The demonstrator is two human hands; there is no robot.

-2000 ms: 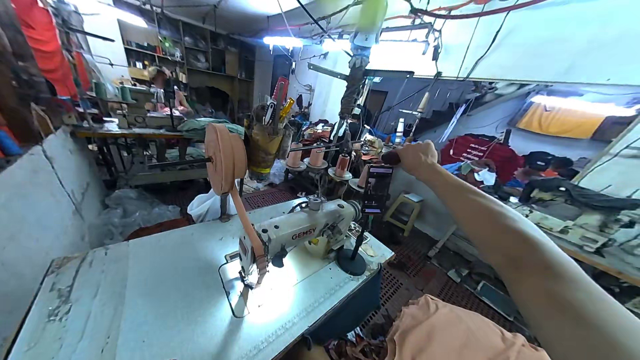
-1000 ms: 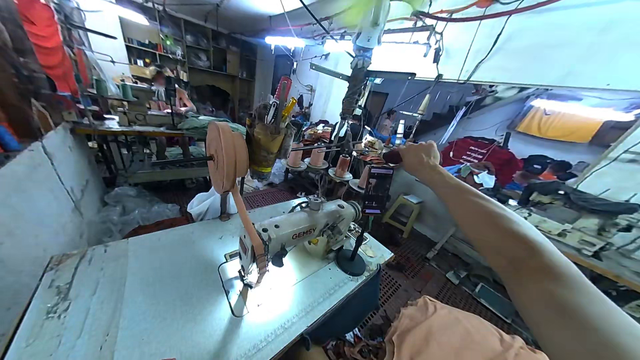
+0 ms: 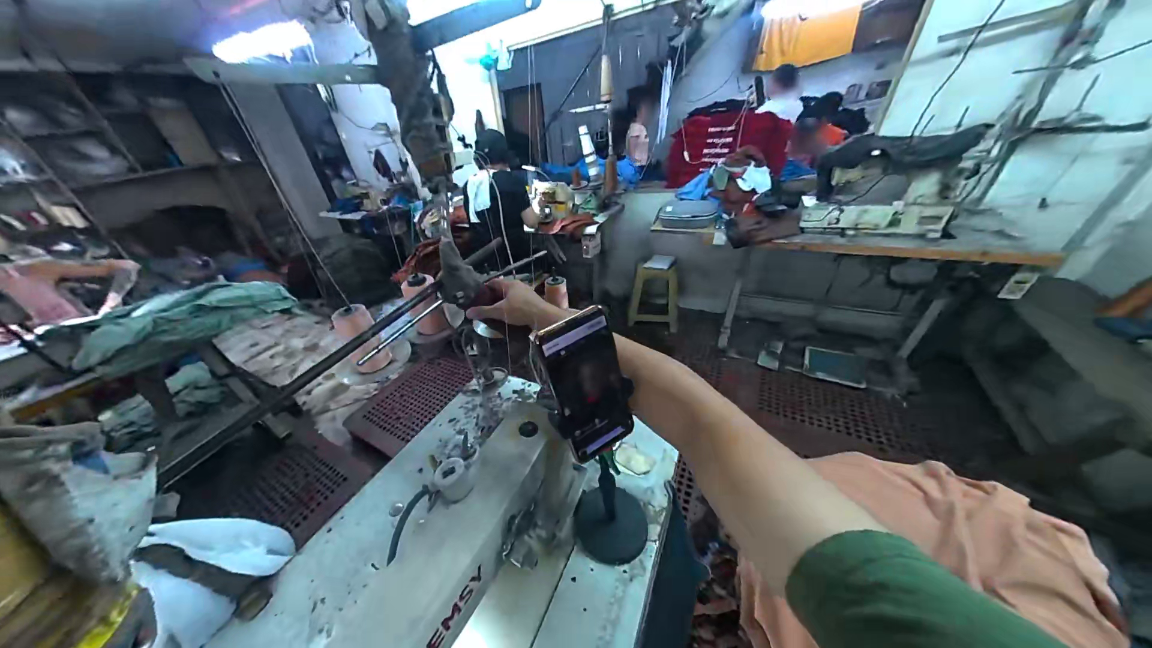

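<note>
My right hand (image 3: 515, 304), on an arm in a green sleeve, reaches over the sewing machine (image 3: 486, 504) and grips a dark fitting (image 3: 459, 281) on the thread stand, where metal rods (image 3: 351, 353) cross. Part of its fingers is hidden. Peach thread cones (image 3: 355, 326) stand around and below the rods. In front of the forearm, a smartphone (image 3: 587, 382) sits upright in a holder with a round black base (image 3: 612, 526) on the white machine table (image 3: 333, 576). My left hand is out of view.
Peach fabric (image 3: 936, 531) lies at the lower right. A yellow stool (image 3: 654, 292) stands beyond the arm. Green cloth (image 3: 184, 319) covers a bench at left. Another machine table (image 3: 936, 252) is at right. People work in the background, one in black (image 3: 504, 211).
The view has turned right and moved in closer to the thread stand. My right hand remains at the stand. The peach roll and the needle end of the machine have left the view.
</note>
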